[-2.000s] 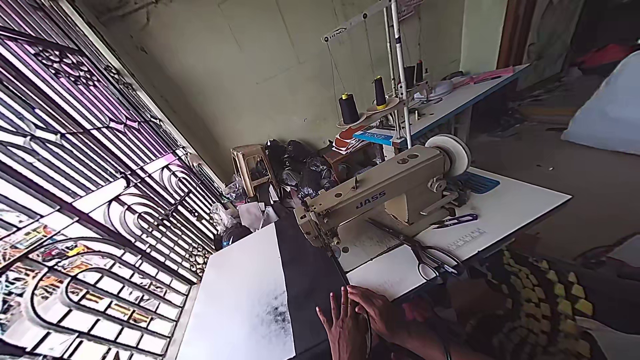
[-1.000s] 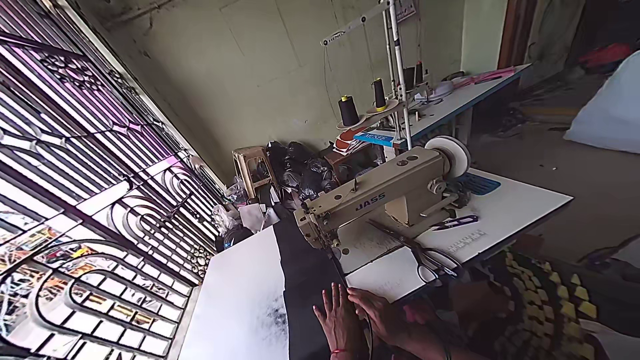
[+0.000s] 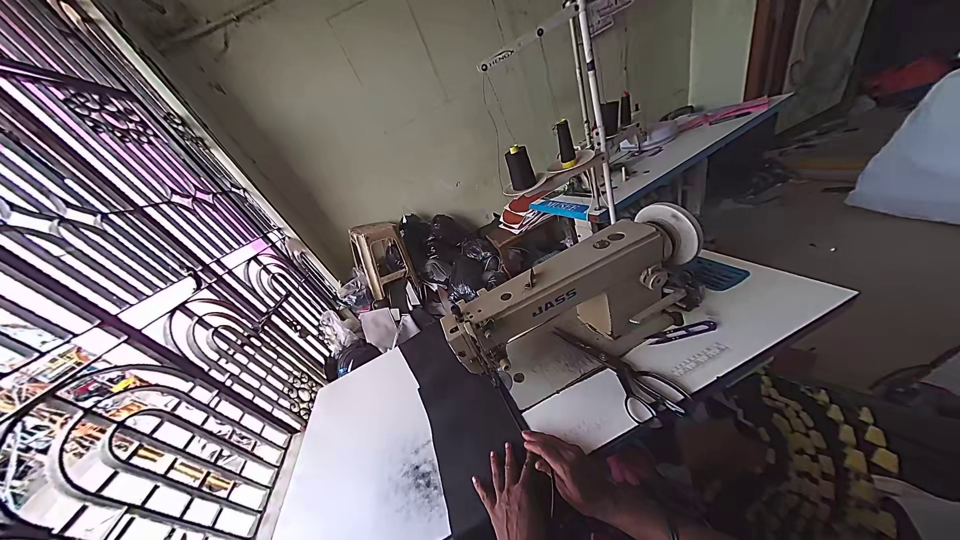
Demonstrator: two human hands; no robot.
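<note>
Black fabric lies on the white sewing table and runs under the needle area of a beige industrial sewing machine. My left hand rests flat on the fabric with its fingers spread. Just to its right, my right hand holds the fabric's right edge between thumb and fingers, in front of the presser foot. Black-handled scissors lie on the table right of the machine's needle end, near a small purple-handled tool.
Thread cones stand on a rack behind the machine. A second table holds pink cloth. Black plastic bags and a wooden stool are by the wall. A metal window grille fills the left. Patterned cloth is at lower right.
The black fabric's left edge has shifted slightly on the table. My left hand has moved a little along the fabric, while my right hand stays at its edge.
</note>
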